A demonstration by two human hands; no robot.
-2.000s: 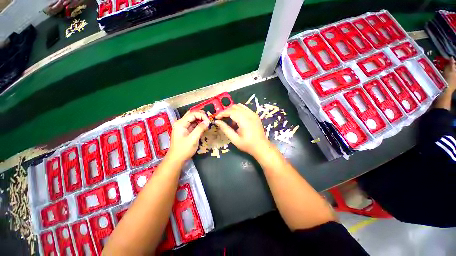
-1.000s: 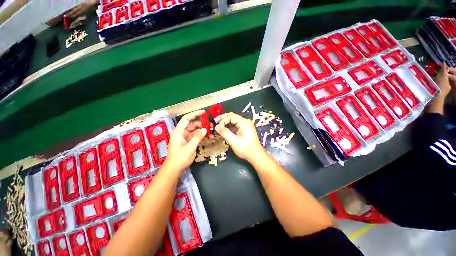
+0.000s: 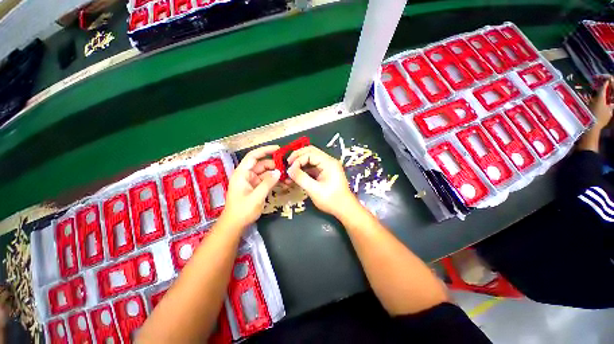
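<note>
A red plastic housing (image 3: 291, 146) is held between my two hands above the dark bench top. My left hand (image 3: 250, 183) grips its left side with thumb and fingers. My right hand (image 3: 316, 173) has thumb and fingertips on its right side; fingers cover much of the part. Any small piece between the fingertips is too small to tell. Cream strips (image 3: 286, 204) lie in a pile under my hands. More cream strips mixed with dark bits (image 3: 367, 176) lie to the right of my right hand.
A tray of red housings (image 3: 161, 253) lies at left, partly under my left forearm. Stacked trays (image 3: 437, 140) stand at right beside a pale post (image 3: 369, 57). A green conveyor (image 3: 202, 94) runs behind. A person in a dark sleeve (image 3: 577, 201) works at far right.
The red housing, lying flat on the bench behind my hands two seconds ago, is now lifted and tilted between them. My fingers have shifted slightly on it since one second ago.
</note>
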